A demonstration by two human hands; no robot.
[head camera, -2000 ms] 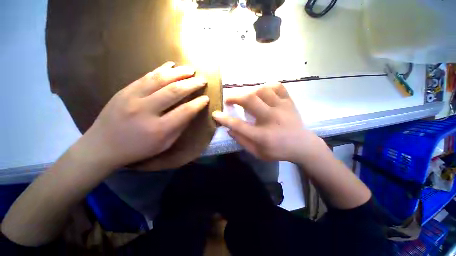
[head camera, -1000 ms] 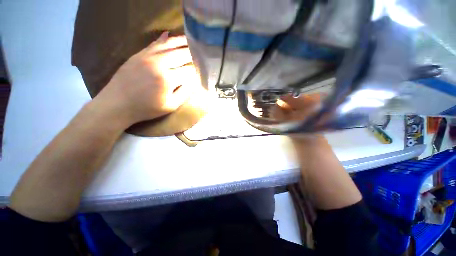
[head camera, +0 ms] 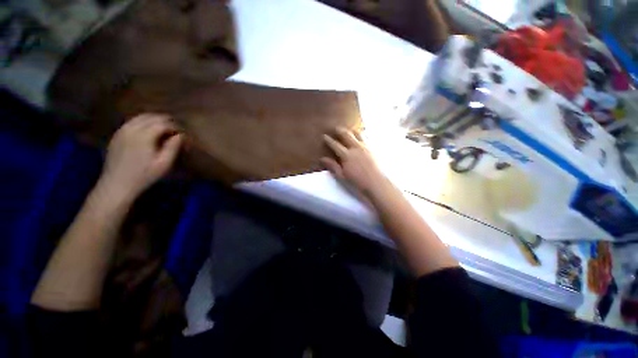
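Note:
A large brown fabric panel (head camera: pixel 259 126) lies across the left of the white table, its left part over the table's edge. My left hand (head camera: pixel 143 150) is at the panel's lower left edge, fingers curled on the cloth and gripping it. My right hand (head camera: pixel 352 159) lies on the panel near its right end, fingers spread and pressing, not closed round it. The white sewing machine (head camera: pixel 518 154) with a blue stripe stands to the right of the panel. Its needle area is blurred.
Thread snips (head camera: pixel 526 249) lie right of the machine bed, near a parts tray (head camera: pixel 569 266) and orange-red items (head camera: pixel 599 268). A red plastic bag (head camera: pixel 546 57) is behind the machine. More brown cloth (head camera: pixel 399 17) lies at the table's far side. A blue crate is partly visible at lower right.
The view has swung left and the machine now shows at the right. The panel has moved left, away from the needle. My left hand has moved to its left edge; my right hand has come onto it.

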